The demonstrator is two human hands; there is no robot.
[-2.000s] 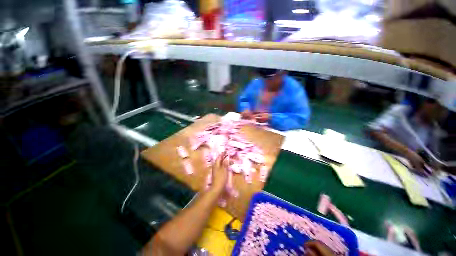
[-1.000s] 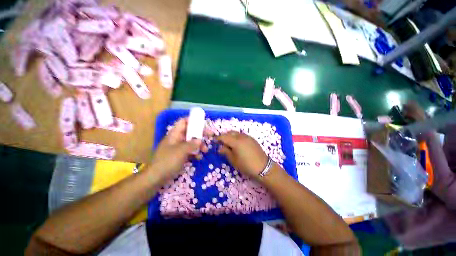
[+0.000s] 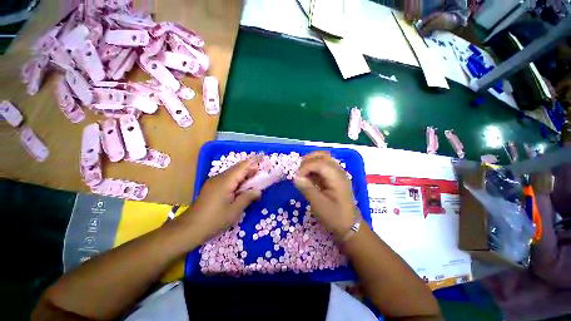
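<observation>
My left hand (image 3: 224, 197) is over the left part of the blue tray (image 3: 368, 251) and holds a pale pink housing (image 3: 262, 180) between thumb and fingers, tilted with its end to the right. My right hand (image 3: 325, 188) is over the tray's right part, just right of the housing, with thumb and fingertips brought together. Whether a cap is between them cannot be told. Many tiny pink button caps (image 3: 266, 229) lie loose in the tray around a bare blue patch.
A pile of pink housings (image 3: 119, 69) lies on the brown board (image 3: 188, 141) at left. Several housings (image 3: 372, 133) lie on the green belt (image 3: 282, 94). Right of the tray are a printed carton sheet (image 3: 407, 232) and an open carton (image 3: 473, 216) with plastic bags. Another person's hand (image 3: 438, 22) shows at top right.
The housing in my left hand has tipped from upright to sloping rightward. My right hand has moved a little right and up, its fingers now pinched. The belt housings have shifted slightly right.
</observation>
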